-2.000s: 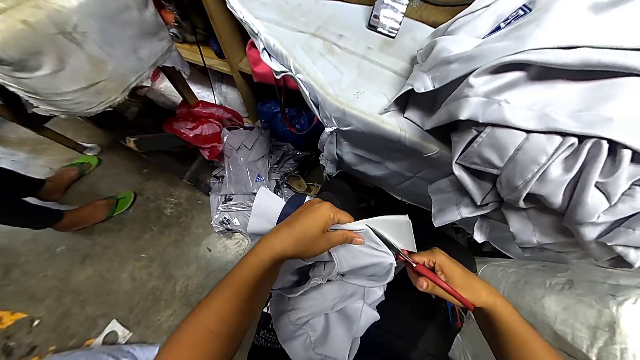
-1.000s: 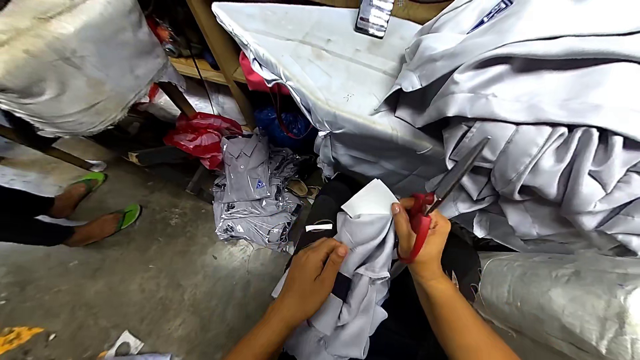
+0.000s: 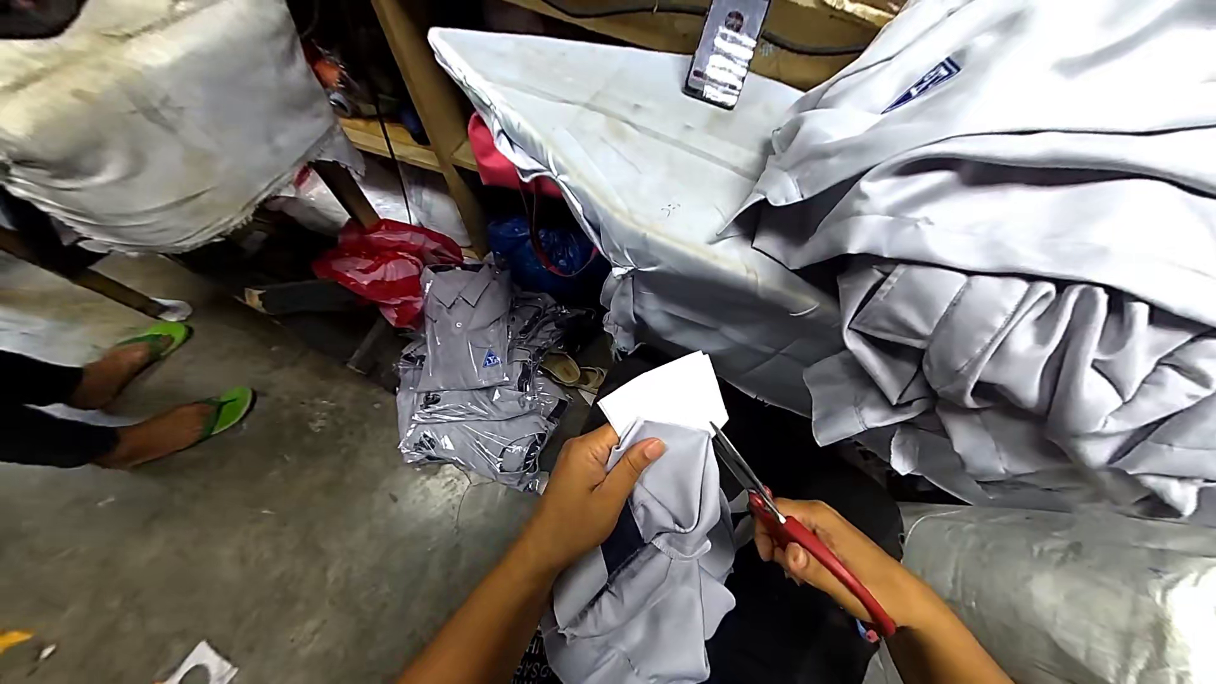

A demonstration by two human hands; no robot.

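My left hand [image 3: 594,484] pinches a light grey garment [image 3: 679,503] at the lower edge of a stiff white piece [image 3: 665,391]. The garment hangs down over my lap, with a dark navy band partly covered by its folds. My right hand [image 3: 817,551] grips red-handled scissors [image 3: 826,560]. Their blades point up and left, and the tips touch the right edge of the white piece where it meets the grey cloth. Whether the blades are fully closed is hard to tell.
Grey garments [image 3: 1026,209] are heaped on a cloth-covered table [image 3: 617,114], near a phone-like object [image 3: 727,52]. Plastic-wrapped shirts [image 3: 470,380] lie on the floor by a red plastic bag [image 3: 385,266]. Another person's feet in green flip-flops [image 3: 228,410] are at left. A silvery wrapped bundle [image 3: 1054,589] sits at right.
One second ago the scissors pointed up and right, away from the white piece; now their tips meet its edge. My left hand has moved up the garment to the white piece.
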